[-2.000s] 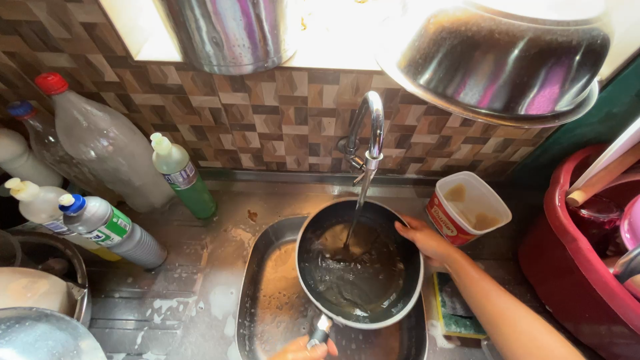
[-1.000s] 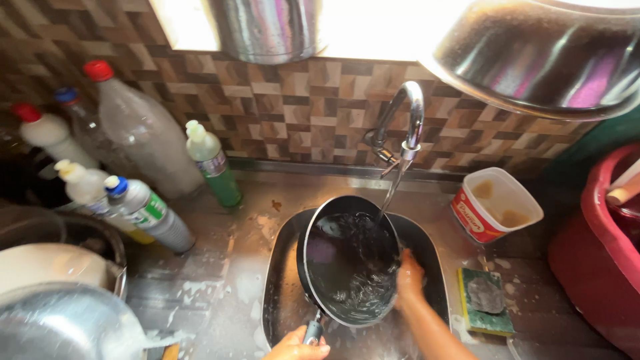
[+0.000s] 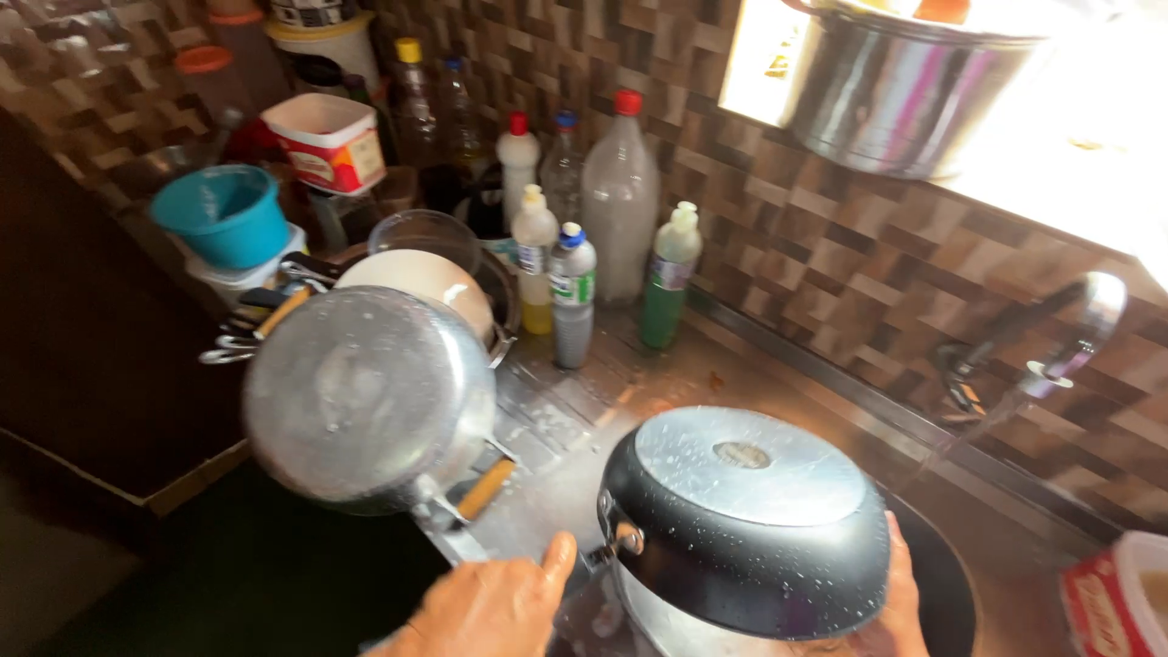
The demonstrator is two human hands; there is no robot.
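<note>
A black frying pan (image 3: pixel 748 547) is held upside down over the left side of the sink (image 3: pixel 944 566), its pale metal base up and dotted with water drops. My left hand (image 3: pixel 497 602) is closed round its handle at the bottom of the view, thumb on top. My right hand (image 3: pixel 899 593) supports the pan's right rim; most of its fingers are hidden behind the pan. Water runs from the chrome faucet (image 3: pixel 1049 379) to the right of the pan.
An upturned aluminium pot (image 3: pixel 365 397) rests on stacked dishes at the left. Several bottles, including a green one (image 3: pixel 671 278), stand along the tiled wall. A steel pot (image 3: pixel 912 91) stands above on the window ledge, and a red and white tub (image 3: pixel 1109 598) is at the lower right.
The pan, earlier upright with water in it under the faucet, is now turned over and left of the stream. Both hands have moved with it. The view has swung left.
</note>
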